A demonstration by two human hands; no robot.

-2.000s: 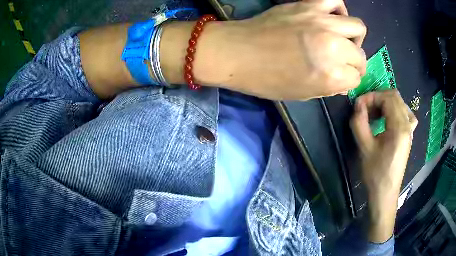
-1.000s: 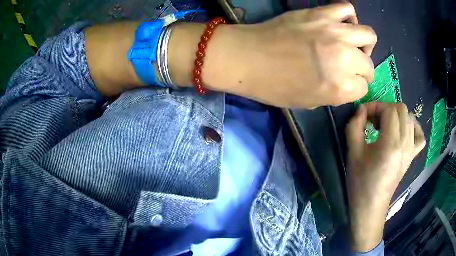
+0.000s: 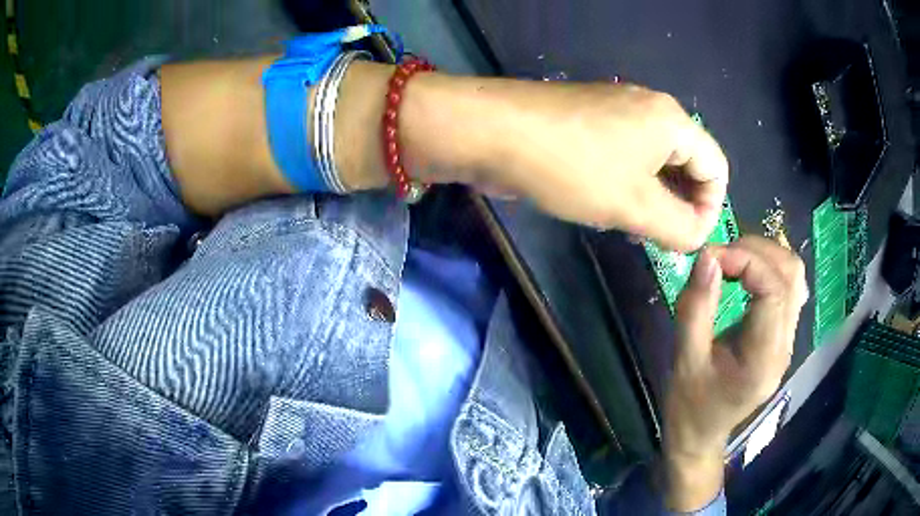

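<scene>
A green circuit board panel (image 3: 730, 310) lies on the dark mat under my hands, partly hidden by them. My left hand (image 3: 615, 166), with a blue band, silver bangles and red beads at its wrist, reaches over it from the top, fingers curled down at its upper part. My right hand (image 3: 741, 328) comes from the bottom, thumb and forefinger close together beside the left fingertips. Whether either hand pinches a tiny part cannot be seen. A small heap of gold-yellow components (image 3: 775, 223) lies on the mat just beyond the panel.
Another green panel (image 3: 833, 267) lies farther right. A black open container (image 3: 859, 121) with gold bits stands at the far edge. More green boards (image 3: 886, 375) sit at the lower right, and a white label (image 3: 765, 431) is at the bench edge. Pale specks dot the mat.
The view has shifted, so the container now shows. My left hand has turned and its fingers point down. The fingertips of both hands have come close together over the panel.
</scene>
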